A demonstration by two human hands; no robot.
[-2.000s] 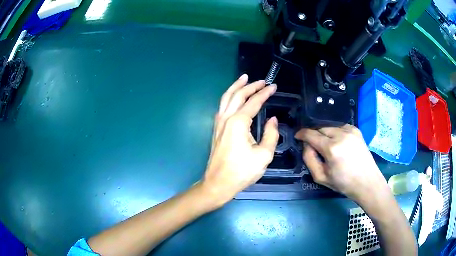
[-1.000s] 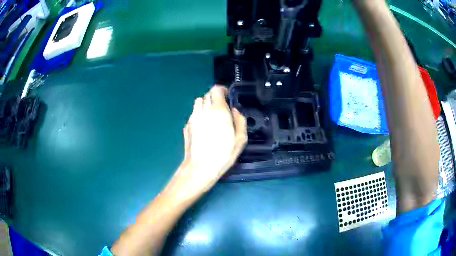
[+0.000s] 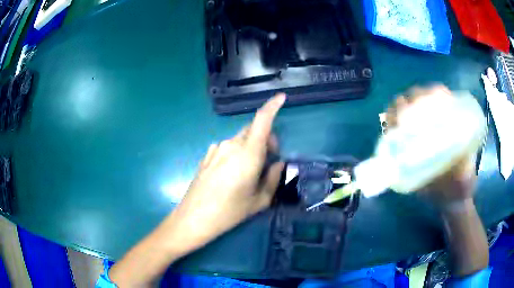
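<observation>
A black housing (image 3: 279, 242) lies on the green mat near the bench's front edge, its ringed compartment away from me and its rectangular openings toward me. My left hand (image 3: 234, 174) is at the housing's upper left, thumb against its edge and index finger extended toward the jig. My right hand (image 3: 451, 180) holds the translucent squeeze bottle (image 3: 431, 149), tilted with its narrow tip pointing down-left over the middle of the housing. The hand is blurred and partly behind the bottle. Whether the tip touches the housing, I cannot tell.
The black press fixture (image 3: 293, 93) stands behind the housing, its nest without a housing. A blue parts bin (image 3: 408, 25) and a red bin (image 3: 482, 22) are at the upper right. White paper (image 3: 501, 124) lies at right. Black housings (image 3: 17, 101) are at the left edge.
The housing has come out of the jig to the mat in front. My right hand has come back from the far side and now holds the bottle. My view has shifted toward the front edge.
</observation>
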